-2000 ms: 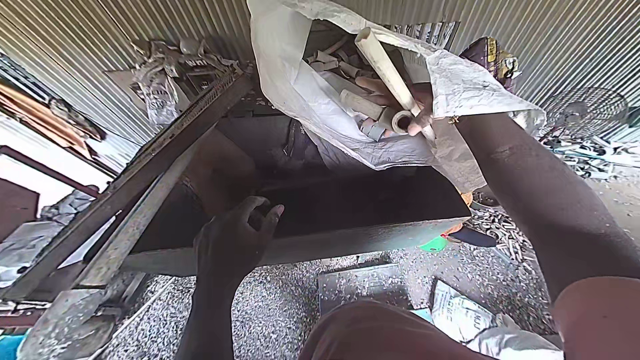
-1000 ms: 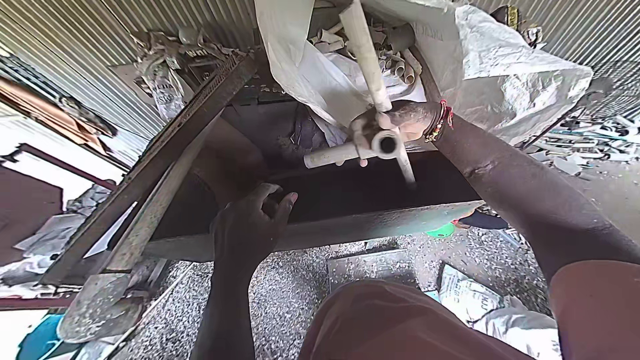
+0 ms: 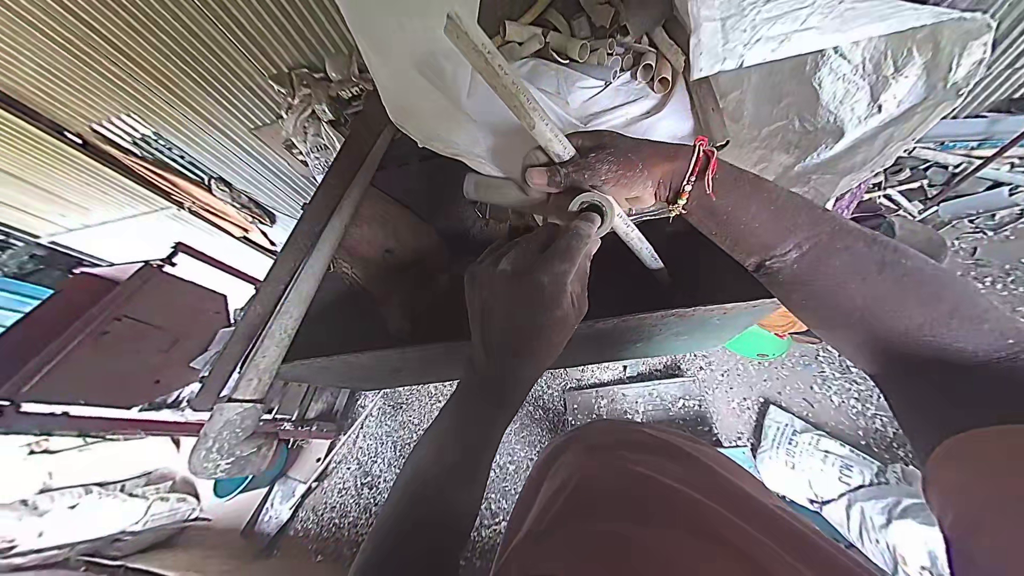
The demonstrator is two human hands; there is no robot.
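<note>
My right hand (image 3: 620, 172), with red strings at its wrist, grips several white plastic pipe pieces above a dark metal trough (image 3: 448, 364). One long printed pipe (image 3: 512, 92) slants up to the left and another pipe end (image 3: 640, 240) points down to the right. A thick-walled pipe fitting (image 3: 592, 210) shows its round opening between my hands. My left hand (image 3: 532, 296) touches this opening with thumb and fingertips; whether it grips the rim is hard to tell. Behind the hands, a white woven sack (image 3: 432, 88) holds many short pipe offcuts (image 3: 568, 46).
A metal bar and a pipe with an elbow (image 3: 232, 440) run along the trough's left side. Plastic chips cover the floor (image 3: 384, 472) below. A green object (image 3: 756, 344) and a printed sack (image 3: 824, 456) lie at the lower right. Pipe scrap (image 3: 976, 200) is heaped at the right.
My right hand has brought the pipe pieces out from the sack to above the trough. My left hand, earlier apart with curled fingers, has moved up to the fitting's opening.
</note>
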